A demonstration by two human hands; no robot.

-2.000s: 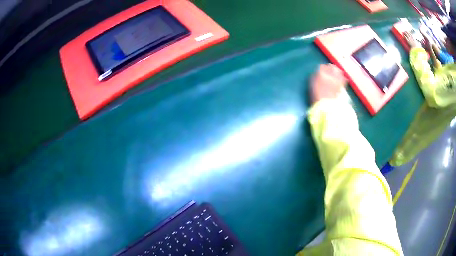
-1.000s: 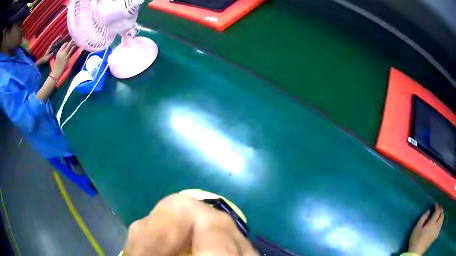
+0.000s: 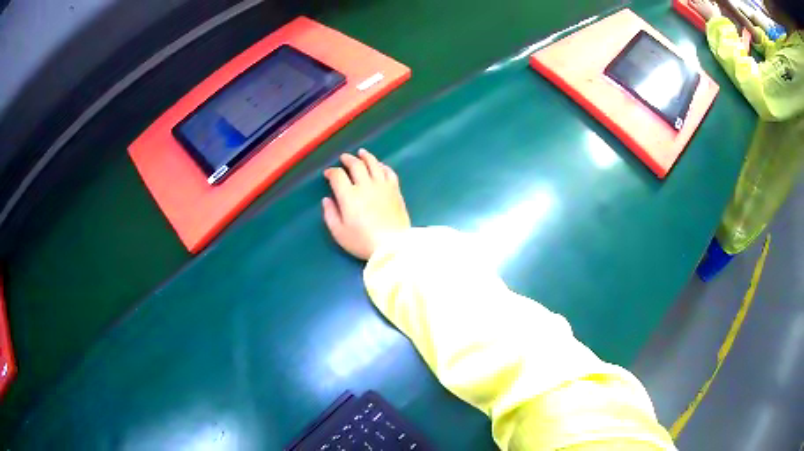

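My right hand (image 3: 366,207) lies palm down on the green tabletop (image 3: 238,326), near its far edge. Its fingers are slightly apart and it holds nothing. My left hand is out of the picture. A black keyboard (image 3: 372,432) with white key letters is cut off by the bottom edge, below my right hand. A tablet (image 3: 260,106) with a lit screen lies on a red tray (image 3: 331,113) beyond my right hand, on the darker green band. My hand does not touch this tray.
Another red tray (image 3: 586,92) with a tablet (image 3: 652,75) lies at the upper right. A person in a yellow smock (image 3: 758,84) stands beyond it. A red tray edge (image 3: 4,339) shows at the far left. Grey floor with a yellow line is at the lower right.
The view has swung back to the right, so the pink fan is gone. My left hand, large in front a second ago, has left the picture. My right hand is now nearer the middle.
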